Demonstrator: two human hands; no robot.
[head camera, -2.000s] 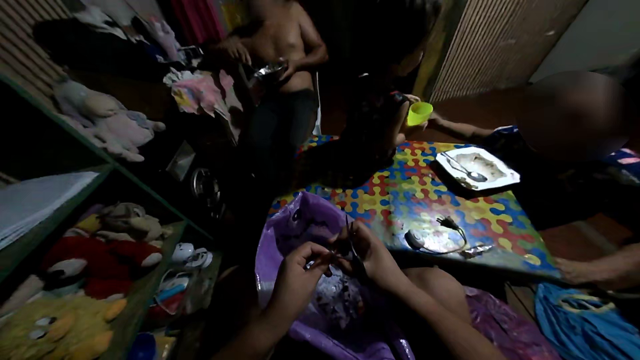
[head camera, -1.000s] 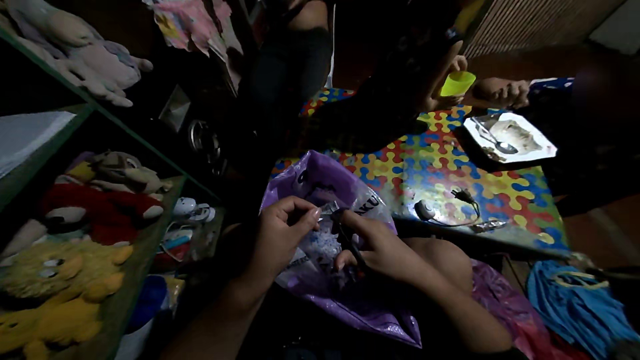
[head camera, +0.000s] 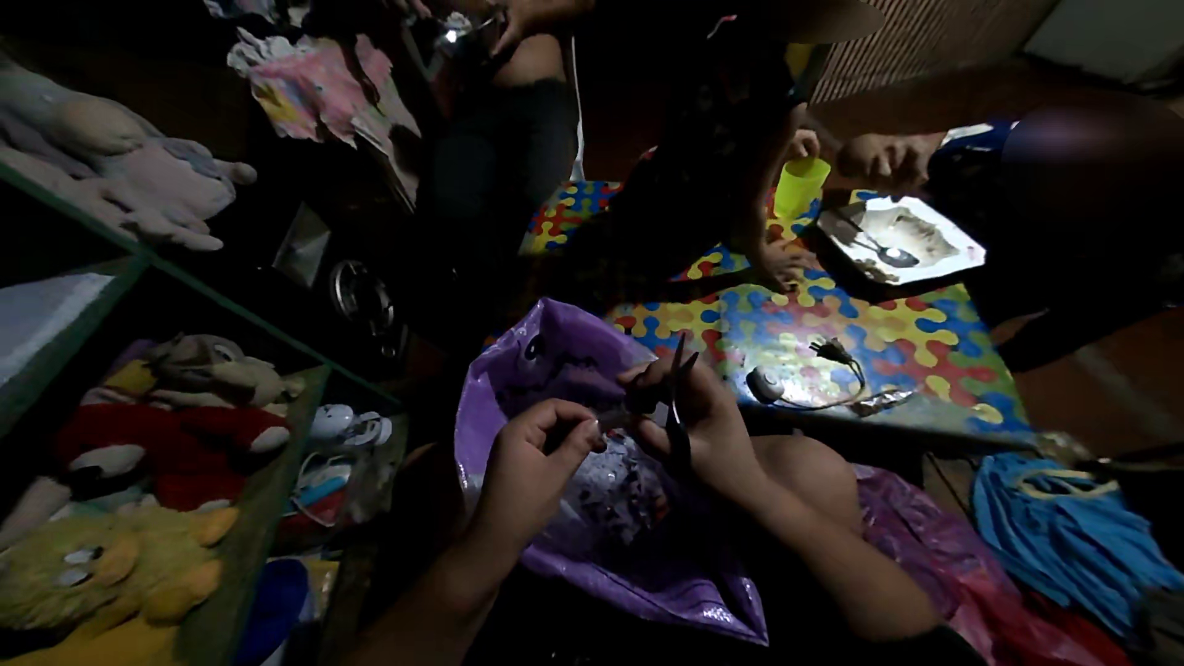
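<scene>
My left hand (head camera: 541, 467) pinches one end of a small, thin, pale piece (head camera: 612, 421) between thumb and index finger. My right hand (head camera: 698, 430) holds dark-handled scissors (head camera: 680, 407), their blades pointing up and slightly parted; its fingers are also at the other side of the pale piece. What the piece is made of cannot be told. Both hands are over the mouth of a purple plastic bag (head camera: 476, 407) on my lap. Small light and dark scraps (head camera: 620, 490) lie inside the bag, partly hidden by my hands.
Ahead, a puzzle-patterned table (head camera: 906, 333) bears a corded plug (head camera: 832, 351), a white dish (head camera: 943, 264) with a spoon and a yellow-green cup (head camera: 800, 188) held by a person. Other people sit around it. Shelves (head camera: 222, 305) with plush toys stand left; blue cloth (head camera: 1064, 527) lies right.
The other person's yellow-green cup has come down to the table, near the dish. My hands stay over the bag, and the scissor blades now point up.
</scene>
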